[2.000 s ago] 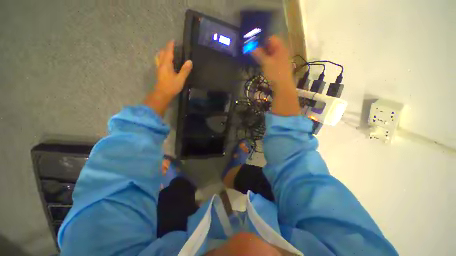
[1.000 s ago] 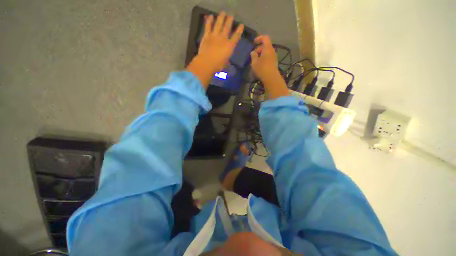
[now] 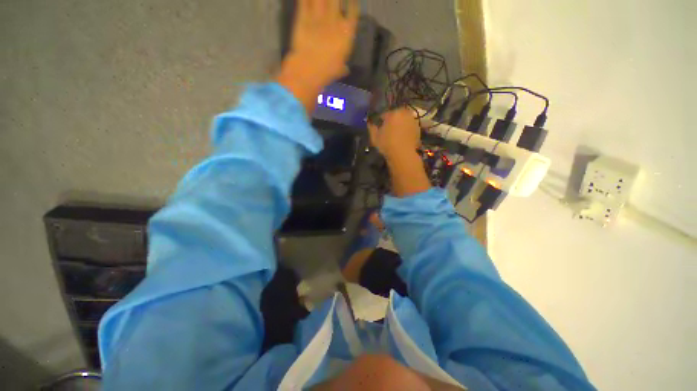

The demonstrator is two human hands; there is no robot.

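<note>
The black device tray (image 3: 309,231) lies on the floor in front of me. One device in it (image 3: 342,104) is lit with blue-white digits; the devices nearer me (image 3: 325,179) are dark. My left hand (image 3: 319,42) lies over the tray's far end, fingers spread and cut by the top edge; what is under the palm is hidden. My right hand (image 3: 396,137) is at the tray's right side beside the lit device, fingers bent among thin black cables (image 3: 416,76). Whether it grips a cable end cannot be told.
A white power strip (image 3: 527,174) with black chargers (image 3: 533,137) and orange-red lights stands right of my right hand. A wall socket (image 3: 607,183) is on the white wall. Another black tray (image 3: 99,237) lies at the left. My feet are at the tray's near end.
The device my right hand held up earlier is no longer in it. My left hand has moved onto the tray's far end. My right hand has moved down beside the lit device.
</note>
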